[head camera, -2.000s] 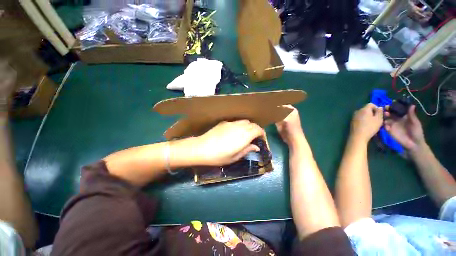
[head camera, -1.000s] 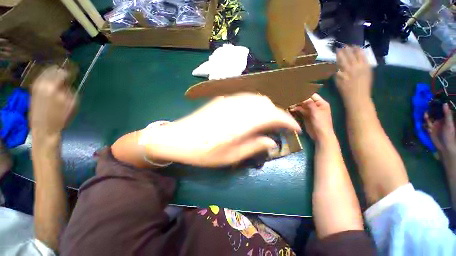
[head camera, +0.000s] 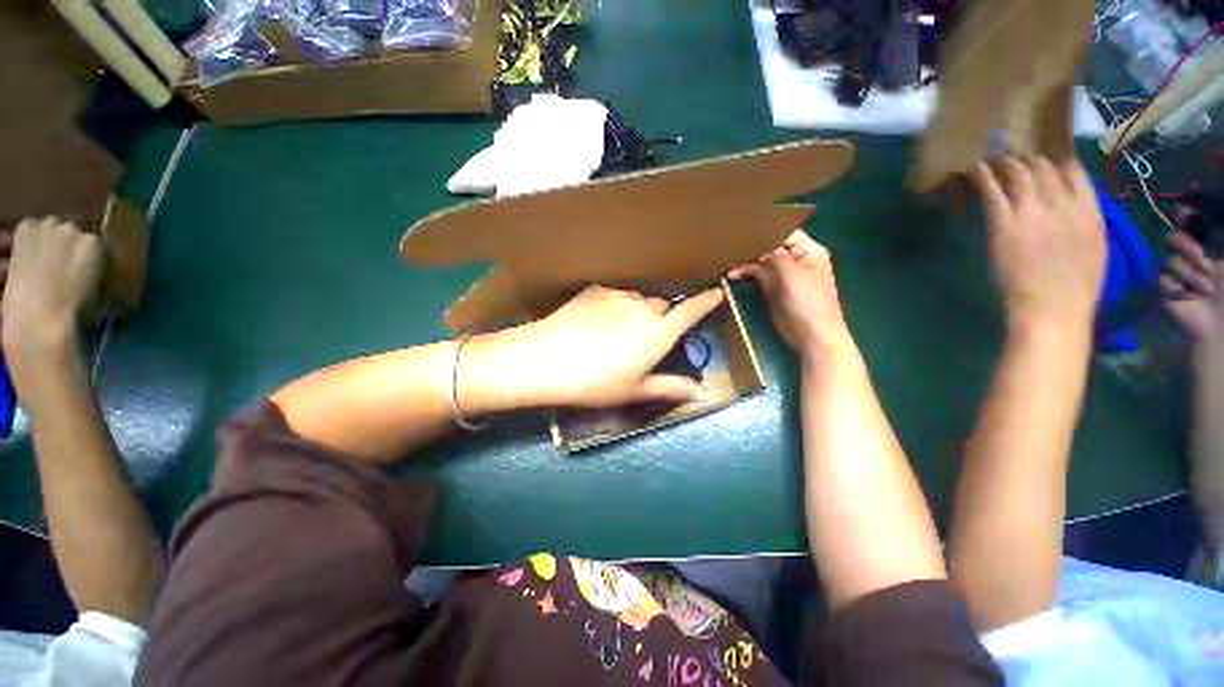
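Observation:
A small brown mailer box (head camera: 749, 352) is on the green table in front of me, its long lid (head camera: 604, 222) standing open at the back. My left hand (head camera: 604, 352) reaches over and into the box, index finger and thumb spread; nothing shows held, and its underside is hidden. A thin dark ring or loop (head camera: 697, 352), perhaps cable, shows inside between finger and thumb. My right hand (head camera: 801, 285) has its fingertips on the box's back right corner by the lid. My left hand covers much of the inside.
A white cloth lump (head camera: 544, 145) and black cables (head camera: 628, 142) lie behind the lid. A carton (head camera: 349, 89) of clear bags is at the back left. Black parts (head camera: 859, 54) lie on white sheets at the back. Neighbours' hands (head camera: 1047, 255) (head camera: 51, 289) are on both sides, the right one at a brown box.
My left hand has moved back from its blurred position, uncovering the box's right end. My right hand stays at the corner. The standing box behind has moved right, to the neighbour's hand.

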